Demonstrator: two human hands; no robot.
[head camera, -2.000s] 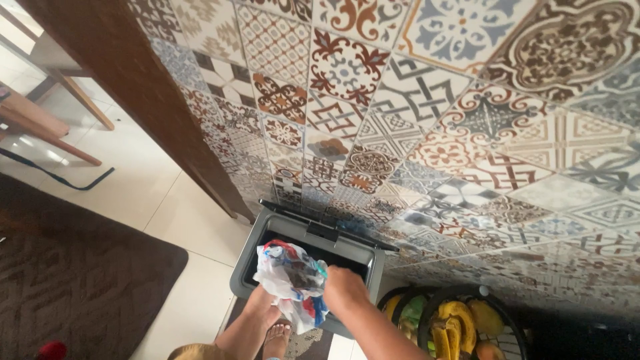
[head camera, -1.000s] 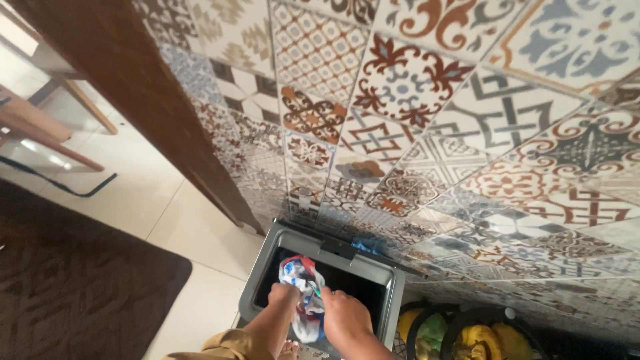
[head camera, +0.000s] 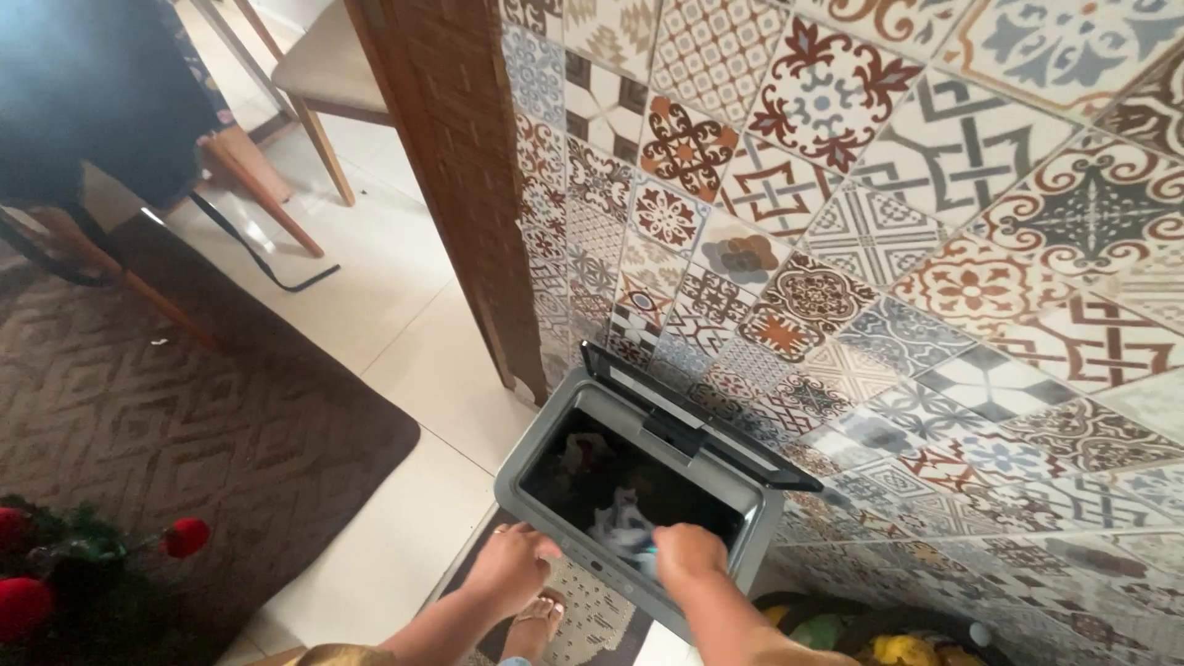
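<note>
Below me stands a gray rectangular trash bin with its dark lid raised against the tiled wall. Over the bin's near right part, my right hand is closed on something small and turquoise, beside a whitish plastic bag that hangs or lies inside. Whether the hand grips the bag too is unclear. My left hand is just outside the near left rim, fingers loosely curled, with nothing visible in it. Another pale crumpled item lies deeper in the bin's far left, dimly seen.
Patterned tile wall rises behind the bin, with a brown wooden post to its left. Fruit in a dark rack sits at lower right. A brown rug, chairs and a plant with red balls are at left.
My left hand has let go of the plastic bag and moved left, out over the bin's near rim. The bag is now lower in the bin, by my right hand.
</note>
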